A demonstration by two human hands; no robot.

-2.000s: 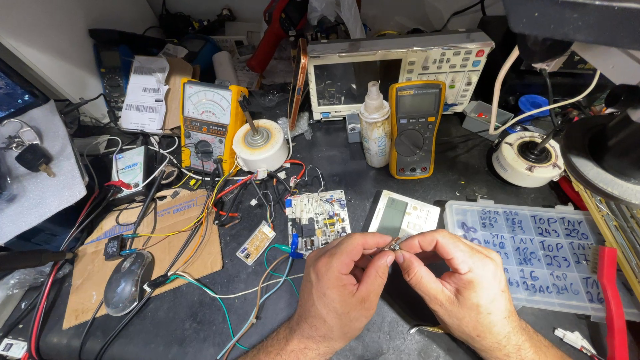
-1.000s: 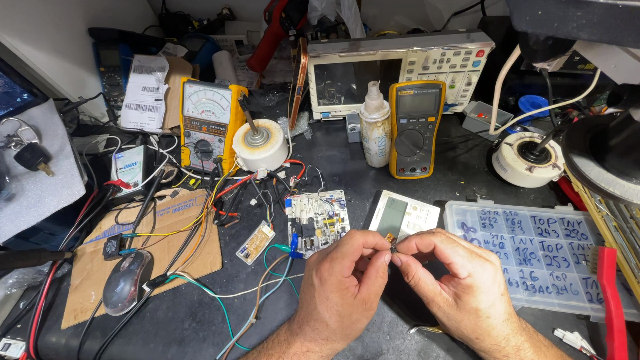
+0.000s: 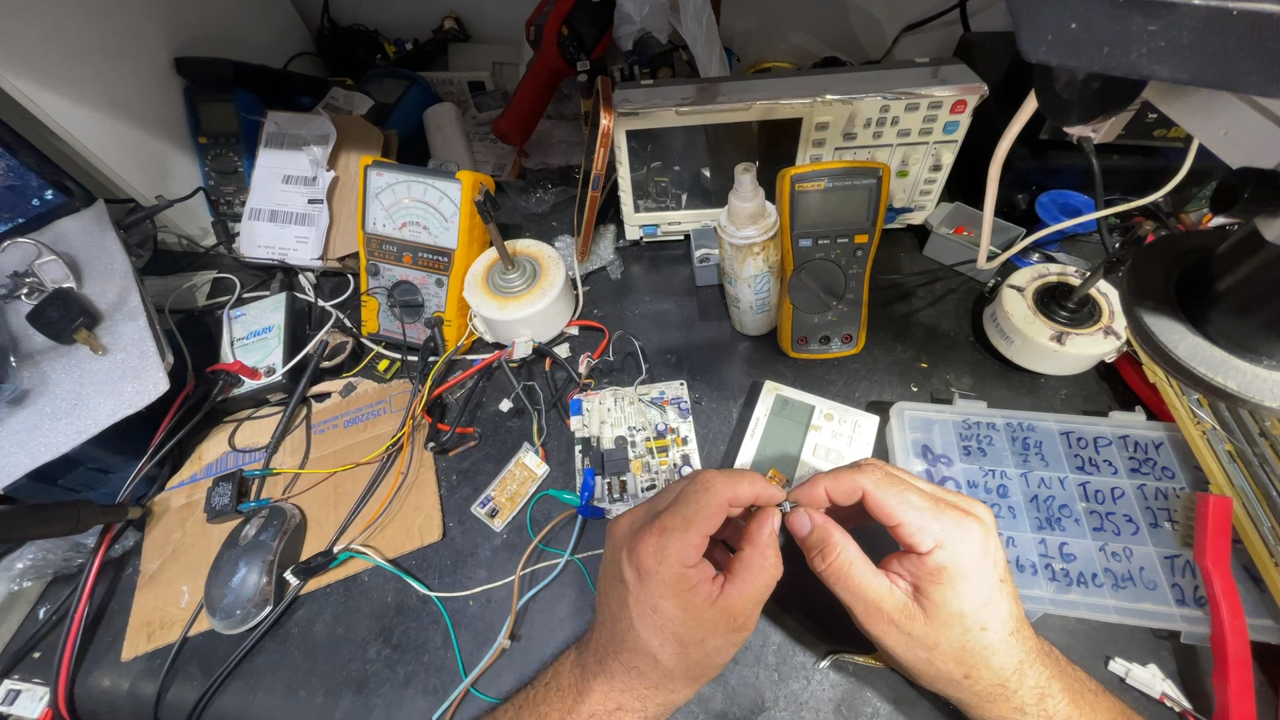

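My left hand and my right hand meet at their fingertips over the near middle of the bench. Thumbs and forefingers of both pinch a small metallic part, too small to name; a bit of amber colour shows beside it. Just behind the fingers lies a white device with an LCD display, partly covered by them. To the left of that is a populated circuit board with wires clipped to it, and a smaller board lies further left.
A yellow digital multimeter, a spray bottle and an oscilloscope stand behind. Motors, an analog multimeter, loose wires, a mouse on cardboard, a compartment box and a red-handled brush surround the hands.
My fingers have shifted slightly around the small part, and the amber bit beside it shows now but not in the earliest frame. Both hands stay in about the same place.
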